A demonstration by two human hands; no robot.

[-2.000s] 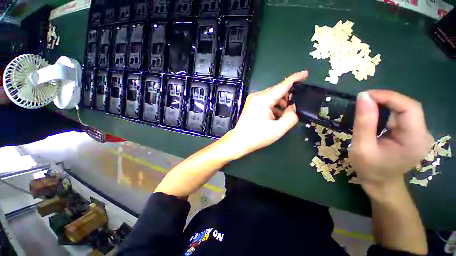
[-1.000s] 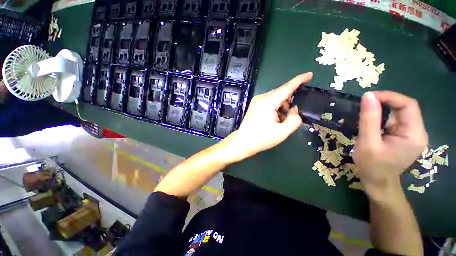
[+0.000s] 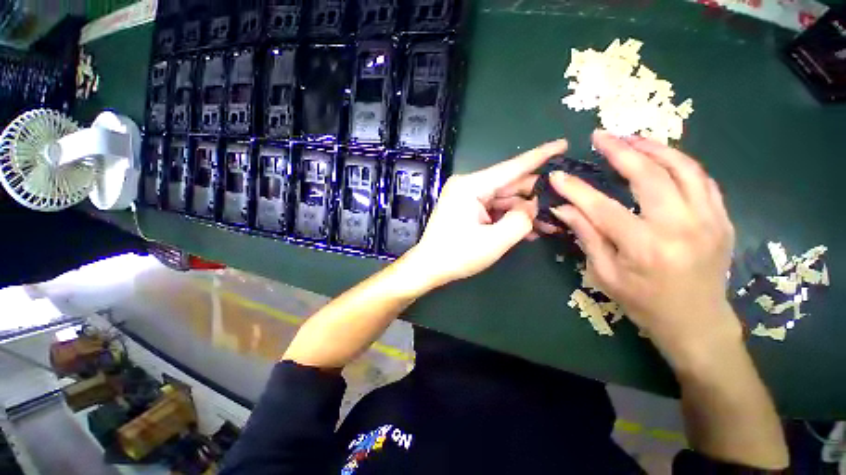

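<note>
A black device housing [image 3: 586,178] lies between my two hands, above the bench and mostly hidden by my right hand. My left hand [image 3: 482,213] holds its left end. My right hand [image 3: 649,223] covers its middle and right part, with the thumb and fingertips on it toward the left end. A heap of cream pieces [image 3: 626,93] lies beyond the hands. A nearer heap of cream pieces [image 3: 594,311] is partly hidden under my right hand. Whether a small part is between my fingers cannot be told.
A glossy black blister tray [image 3: 320,144] with rows of housings is at left; one pocket looks plain dark. A white desk fan [image 3: 107,160] stands left of it. Pale scraps [image 3: 788,288] lie at right, a dark red flat object [image 3: 821,56] at upper right.
My right hand has moved left along the housing, from its right end to over its middle, and now hides most of it. My left hand still holds the left end.
</note>
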